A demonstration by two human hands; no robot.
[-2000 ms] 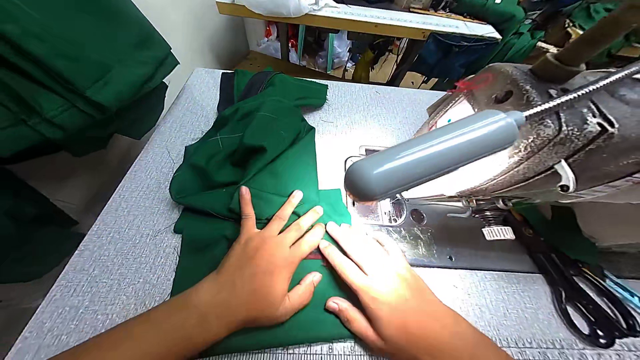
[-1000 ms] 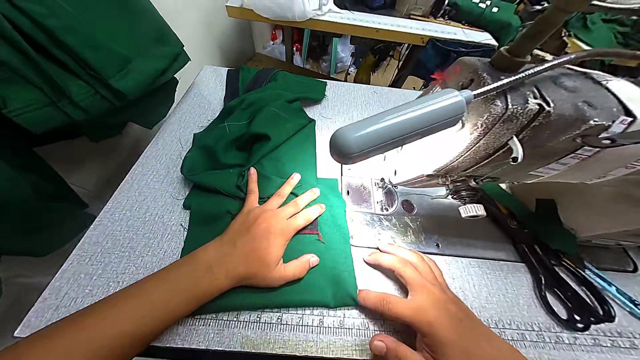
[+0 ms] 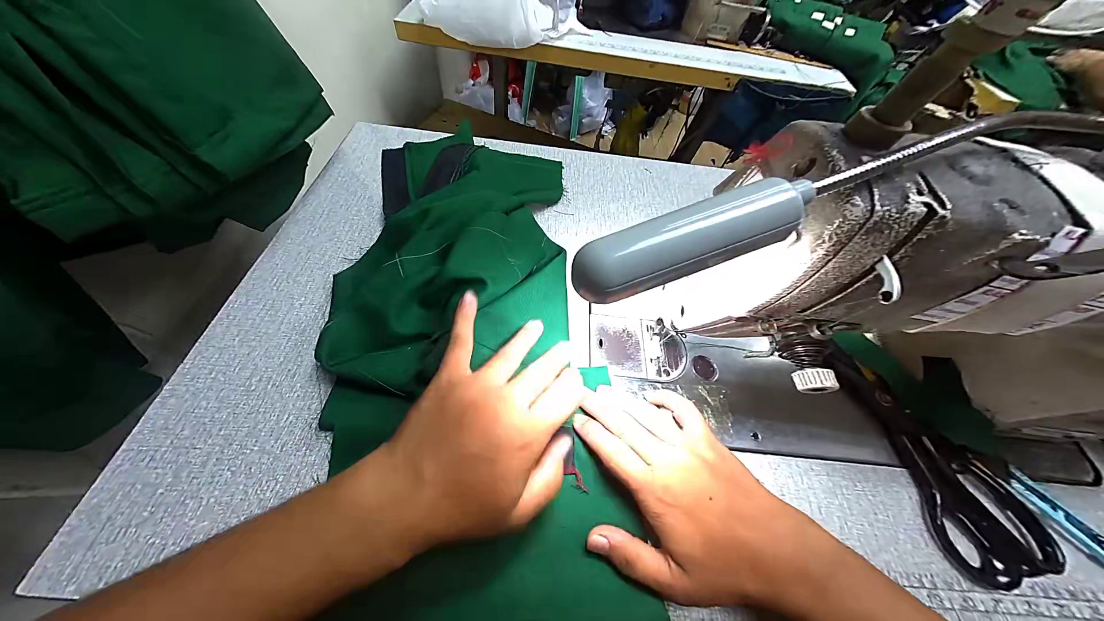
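Observation:
Green fabric (image 3: 517,250) with chalk marks and a dark band at its far end lies bunched on the grey table, left of an industrial sewing machine (image 3: 862,216). My left hand (image 3: 483,431) presses flat on the fabric, fingers spread. Beside it my right hand (image 3: 673,483) rests palm down on the cloth, its fingertips close to the left hand's fingers. A small dark patch with red threads (image 3: 569,457) shows between the hands. The needle plate (image 3: 625,345) lies just beyond the right fingertips, under a grey lamp (image 3: 690,237). Neither hand grips the cloth in its fingers.
Black-handled scissors (image 3: 949,483) and a light blue tool (image 3: 1056,517) lie at the right, beside the machine bed. A measuring tape (image 3: 1018,591) runs along the near edge. More green cloth (image 3: 155,112) hangs at the left. Behind stands a shelf (image 3: 707,65) with a white bag (image 3: 492,21).
My right hand has moved from the table's near edge, one second ago, up onto the fabric beside my left hand. The left hand has stayed on the cloth.

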